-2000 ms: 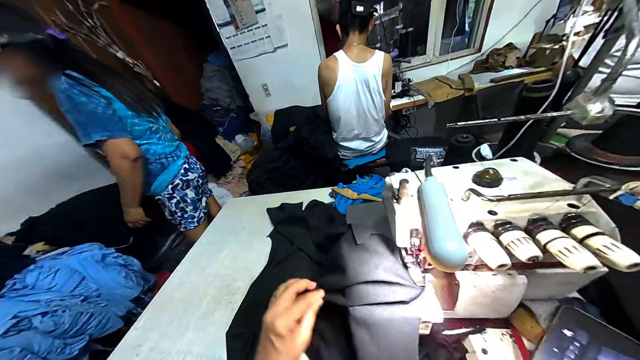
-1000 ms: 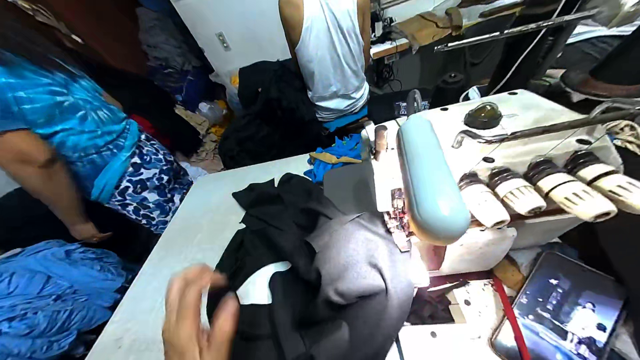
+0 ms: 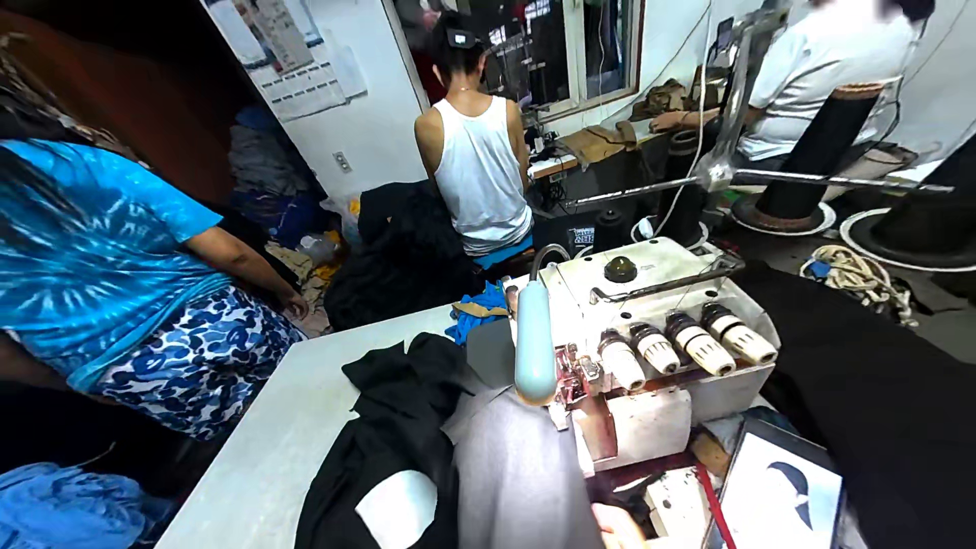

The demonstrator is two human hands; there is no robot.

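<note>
Black fabric [image 3: 381, 412] lies in loose folds on the pale table [image 3: 252, 427], with a light patch showing through a gap. Its greyer, brightly lit part [image 3: 518, 473] reaches the needle area of an overlock sewing machine [image 3: 656, 328]. Only a small, bright part of my right hand [image 3: 619, 526] shows at the bottom edge, beside the grey fabric and below the machine; its grip is hidden. My left hand is out of view. A light-blue rounded lamp [image 3: 535, 343] stands over the fabric by the presser foot area.
A person in a blue tie-dye shirt [image 3: 99, 252] stands at the left; another in a white tank top [image 3: 484, 168] sits ahead. Thread cones [image 3: 820, 160] stand behind the machine. A phone or tablet [image 3: 785, 488] lies right of the machine's base. Blue cloth [image 3: 69, 503] is heaped lower left.
My left hand, over the table and black fabric in the earlier frames, has left the view. Part of my right hand now shows at the bottom. The black fabric has shifted and spread.
</note>
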